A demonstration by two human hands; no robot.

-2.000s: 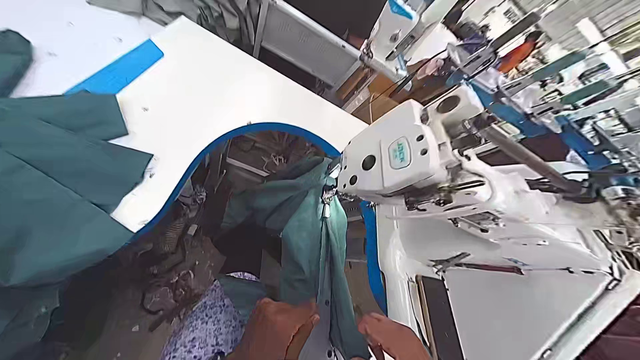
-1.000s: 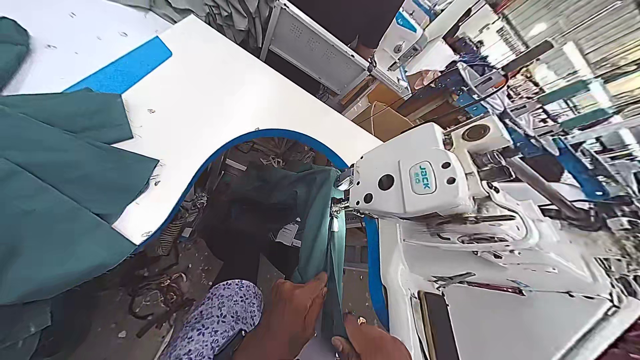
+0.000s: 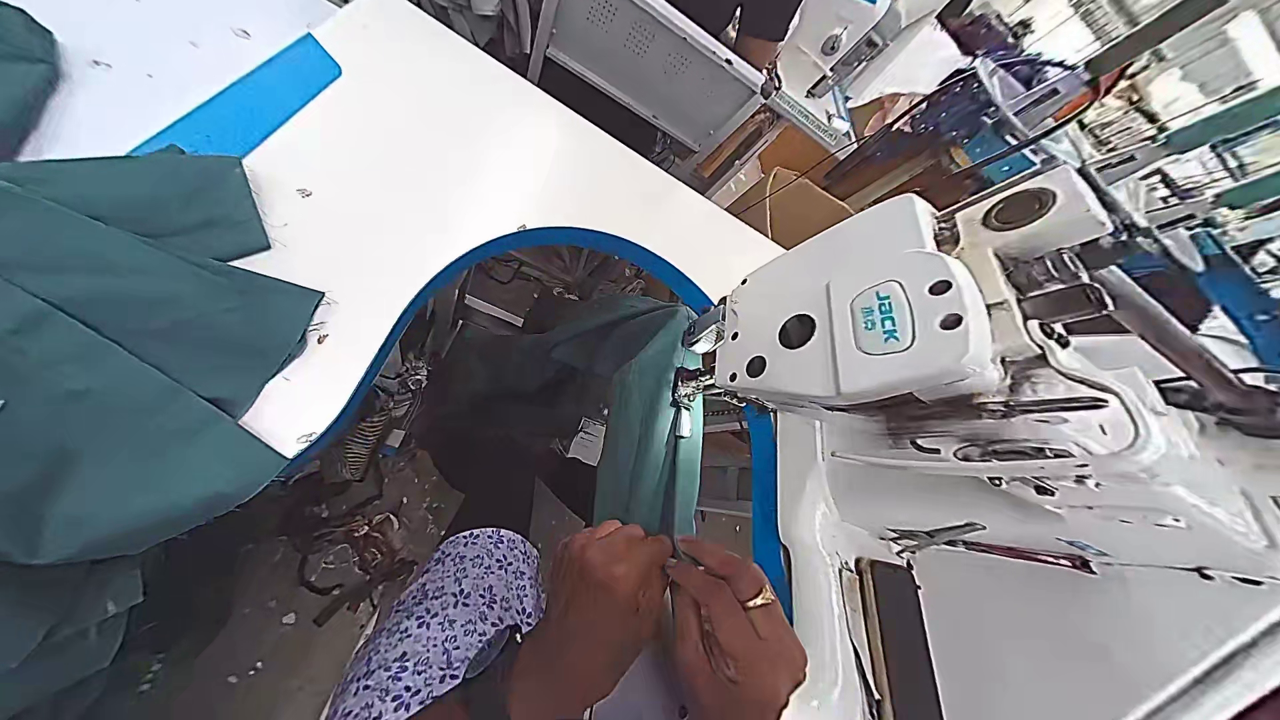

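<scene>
A white Jack sewing machine [image 3: 870, 310] stands right of centre, its presser foot [image 3: 690, 385] over a green cloth garment piece [image 3: 640, 450]. The cloth hangs from the foot down toward my hands, with a seam or folded edge along it. My left hand [image 3: 600, 600] is closed on the cloth's lower part. Touching it on the right, my right hand [image 3: 735, 620], with a ring on one finger, pinches the same edge. A small white label [image 3: 586, 441] shows beside the cloth.
A white table [image 3: 480, 130] with a blue-edged curved cutout surrounds the work. More green cloth pieces [image 3: 110, 350] lie on its left. Tweezers or snips [image 3: 935, 537] rest on the machine bed. Scraps [image 3: 360, 560] lie below the cutout. Part of another person [image 3: 760, 30] shows at the back.
Two seconds ago my hands were apart at the cloth's lower end; now they are together on its edge. The cloth by the foot lies flatter and the white label has come into sight.
</scene>
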